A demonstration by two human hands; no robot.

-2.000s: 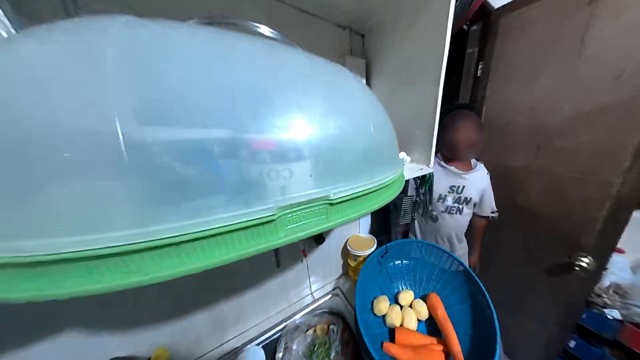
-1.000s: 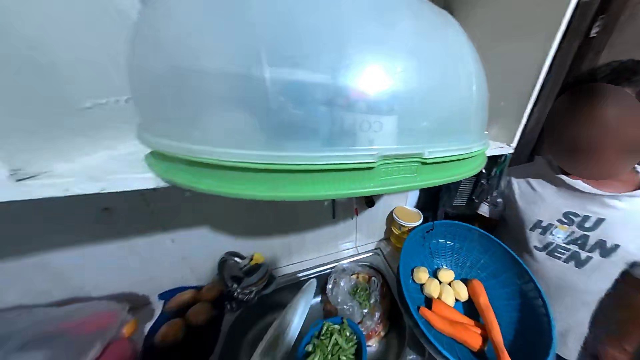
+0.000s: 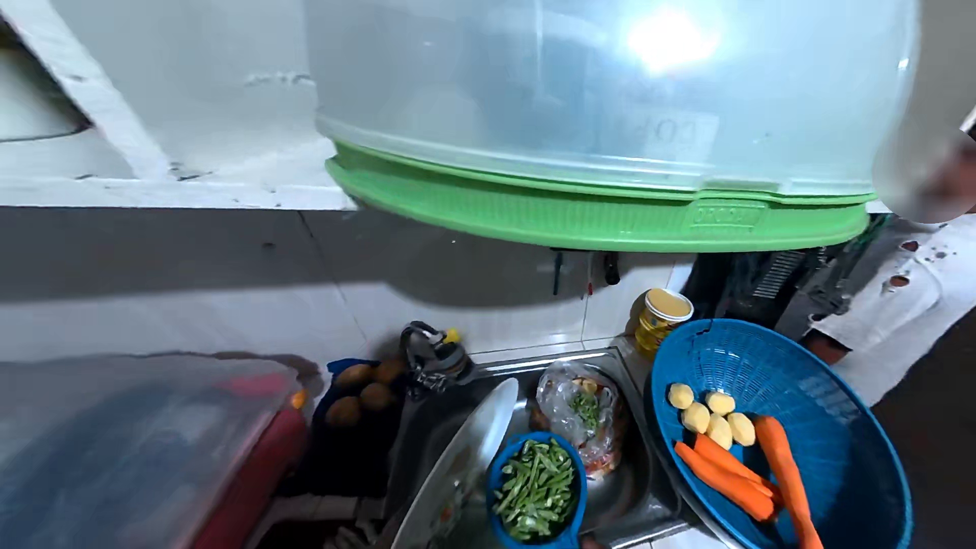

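At the bottom edge, a dim shape that looks like fingers of my left hand point(image 3: 351, 537) lies beside a tilted white platter point(image 3: 457, 465); its grip is unclear. A sliver of skin, perhaps my right hand point(image 3: 591, 542), shows near the handle of a blue bowl point(image 3: 581, 496) of cut green beans point(image 3: 536, 488). Both platter and bowl are over the steel sink point(image 3: 633, 465). A clear plastic bag point(image 3: 564, 396) with food lies in the sink. Right of it, a large blue plastic basket point(image 3: 839, 450) holds peeled potatoes point(image 3: 695, 417) and peeled carrots point(image 3: 724, 480).
A large translucent cover on a green base point(image 3: 595, 217) juts from the white shelf point(image 3: 229, 194) overhead. A lidded yellow tub point(image 3: 662, 320) stands behind the basket. Brown round items point(image 3: 358, 396) sit left of the sink. Another person's white shirt point(image 3: 907, 305) is at the right.
The view has swung left and down, bringing the sink, platter and bowl of beans into sight. The other person appears closer on the right than two seconds ago.
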